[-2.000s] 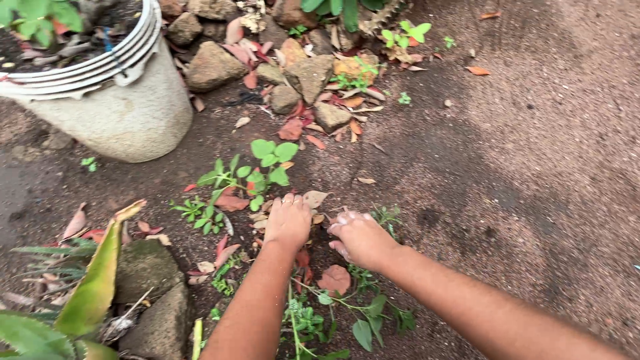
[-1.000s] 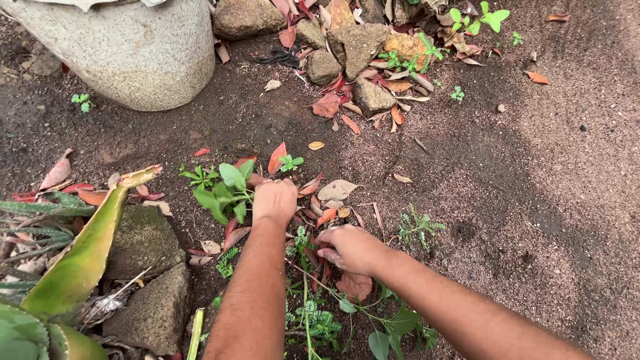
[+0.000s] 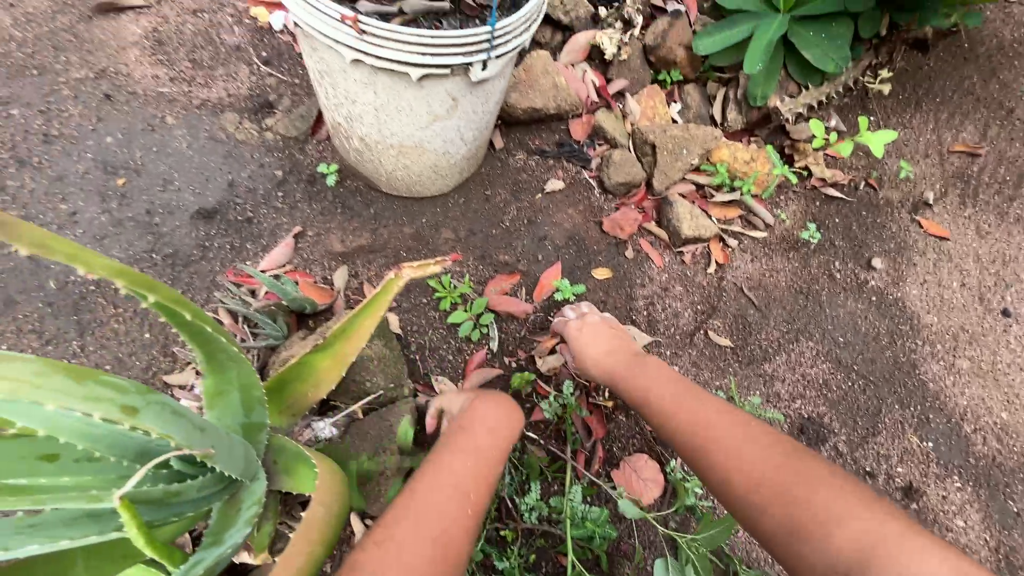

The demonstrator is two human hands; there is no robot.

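My left hand [image 3: 454, 408] is bent down at the wrist over the stones beside the aloe. Blurred green leaves [image 3: 406, 433] of a plant hang just below it, apparently in its grasp; its fingers are partly hidden. My right hand [image 3: 594, 342] reaches to the soil with curled fingers, beside dry leaves [image 3: 549, 362] and just below a small ferny seedling [image 3: 569, 290]; whether it holds anything is hidden. Two small green weeds, one upper [image 3: 450, 291] and one lower [image 3: 472, 318], grow between the aloe tip and red fallen leaves [image 3: 509, 305]. Trailing weeds [image 3: 588, 520] spread below my right forearm.
A spiny-edged aloe [image 3: 120, 432] fills the lower left. A worn, pale bucket planter [image 3: 400, 120] stands at the top. Rocks [image 3: 676, 152] and leaf litter border a broad-leaved plant [image 3: 788, 36] at the upper right. A flat stone [image 3: 376, 364] lies beside the aloe.
The larger-leaved green plant that my left hand was touching is gone from its spot; that hand has moved back toward the aloe. My right hand has moved up to the leaf litter near the seedling.
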